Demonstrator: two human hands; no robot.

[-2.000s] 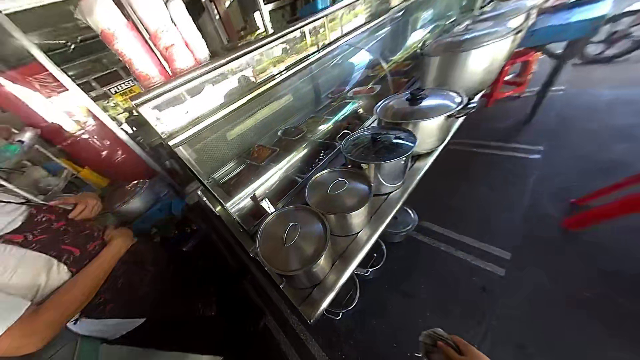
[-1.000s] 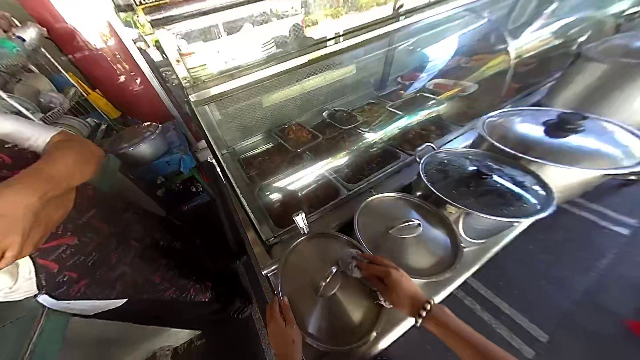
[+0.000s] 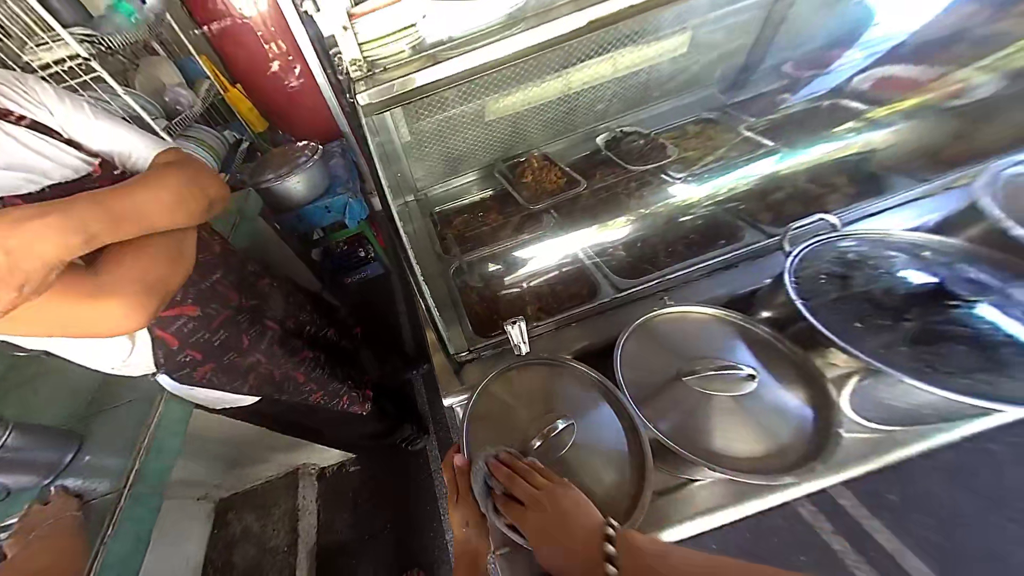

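My right hand (image 3: 544, 508), with a beaded bracelet at the wrist, presses a grey cloth (image 3: 486, 488) onto the left part of a stainless steel pot lid (image 3: 592, 432). Against the left rim of that lid rests my left hand (image 3: 464, 504), its fingers along the edge. The lid has a metal loop handle (image 3: 554, 434) and covers a pot that is mostly hidden. Just right of it is a second steel lid (image 3: 688, 416) with a similar handle. A small metal clip-like piece (image 3: 518, 336) stands behind the first lid, at the display case's edge.
A glass display case (image 3: 560, 320) holding trays of food runs behind the pots. Farther right is a large glass-lidded pot (image 3: 904, 304). At the left stands a person in a patterned apron (image 3: 240, 320), arms crossed, near a lidded aluminium pot (image 3: 290, 172) and a dish rack (image 3: 96, 64).
My right hand with the cloth has moved from beside the lid's handle to its near left part. Two seconds ago one hand held the cloth away from the pots. The view has come closer.
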